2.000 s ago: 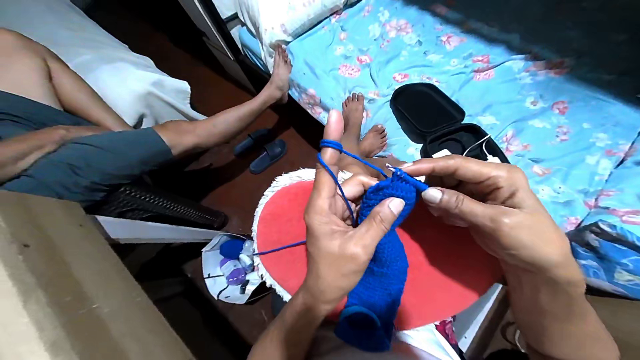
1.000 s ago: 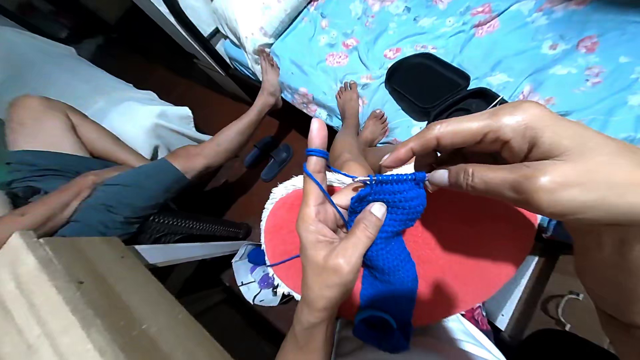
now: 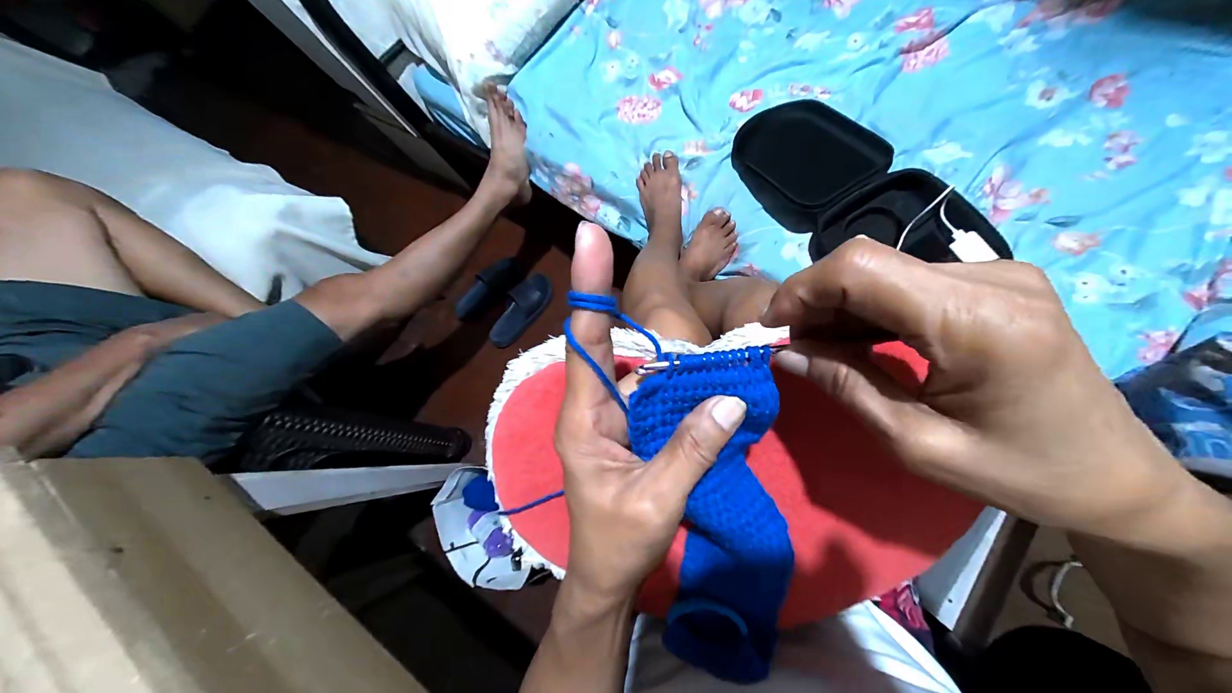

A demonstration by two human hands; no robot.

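A blue crocheted tube (image 3: 736, 520) hangs over a red cushion (image 3: 866, 481) with a white fringed edge. My left hand (image 3: 626, 481) pinches the upper part of the piece, thumb in front. Blue yarn (image 3: 594, 304) is wound around its raised index finger and runs to the hook. A metal crochet hook (image 3: 659, 367) lies through a row of blue loops along the top edge, its tip pointing left. My right hand (image 3: 924, 375) grips the hook's other end between thumb and fingers at the right of the loops; most of the handle is hidden.
A bed with a blue floral sheet (image 3: 1078, 202) holds an open black case (image 3: 813, 159) with a white cable. Another person's leg (image 3: 404, 260) stretches from the left. Slippers (image 3: 520, 310) lie on the floor. A bag with yarn (image 3: 491, 539) hangs left of the cushion; a cardboard box (image 3: 173, 577) is at lower left.
Two seconds ago the hook was at the work's top edge at another angle; since then a row of loops along the hook has come into plain view. The view has shifted slightly.
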